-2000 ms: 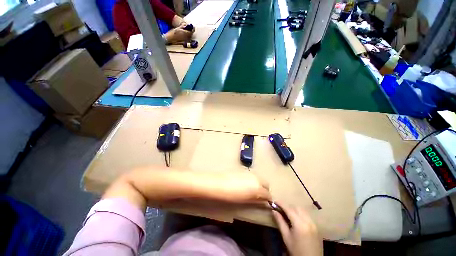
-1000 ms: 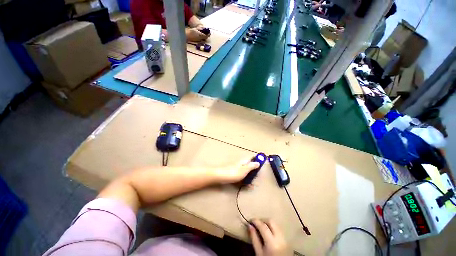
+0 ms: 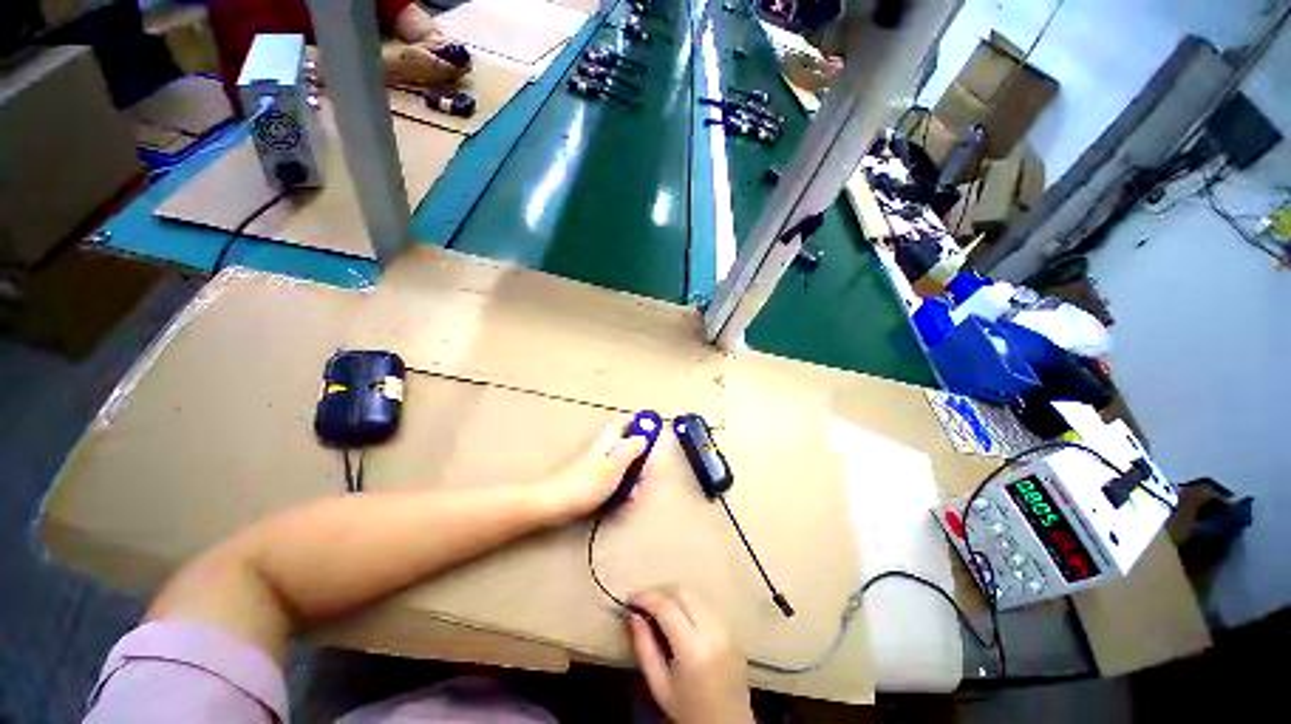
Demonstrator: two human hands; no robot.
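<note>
My left hand holds a black corded unit on the cardboard, with a bright spot and blue-purple ring at its far end. The unit's thin lead curves down to my right hand, whose fingers are closed on the lead's plug end near the front edge; the connector itself is mostly hidden. A second black unit lies just to the right, its lead running toward a dark plug. A pair of units lies side by side at the left, with two short leads.
A bench power supply with lit digits stands at right; its grey cable runs toward my right hand. A white sheet lies beside it. Grey posts rise behind the cardboard mat, before a green conveyor. Another person's hand shows upper left.
Since two seconds ago, my left hand has taken hold of the middle unit, and its end spot has lit up. The supply digits have changed from zero. The view has turned right.
</note>
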